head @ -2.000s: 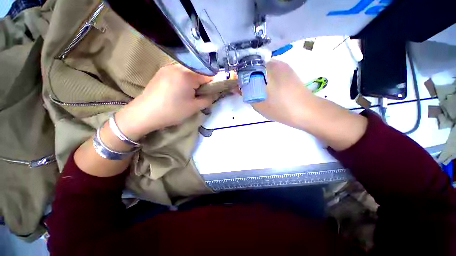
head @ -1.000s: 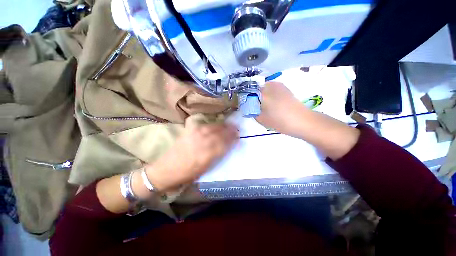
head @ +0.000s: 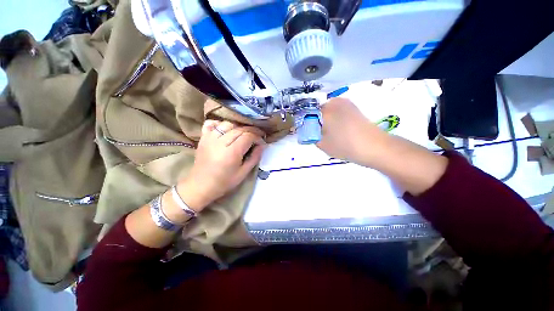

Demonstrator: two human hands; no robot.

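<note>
The khaki jacket lies left of the sewing machine and down over the table's front edge, with silvery zippers. A folded tan edge runs under the needle area of the white and blue machine. My left hand rests on the fabric just left of the needle, fingers bent over the jacket's fold. My right hand is right of the needle; its fingertips are hidden behind the blue-grey attachment, so its hold cannot be seen.
Yellow-green thread snips lie behind my right forearm. A black phone-like rectangle and grey cable are at the right, with tan scraps at the far right. A ruler strip runs along the table's front edge. Plaid cloth is at the far left.
My left hand let go of the pinched edge, swept back blurred, and now rests on the fold beside the needle. My right hand stays by the needle. The view has shifted, showing more of the machine head.
</note>
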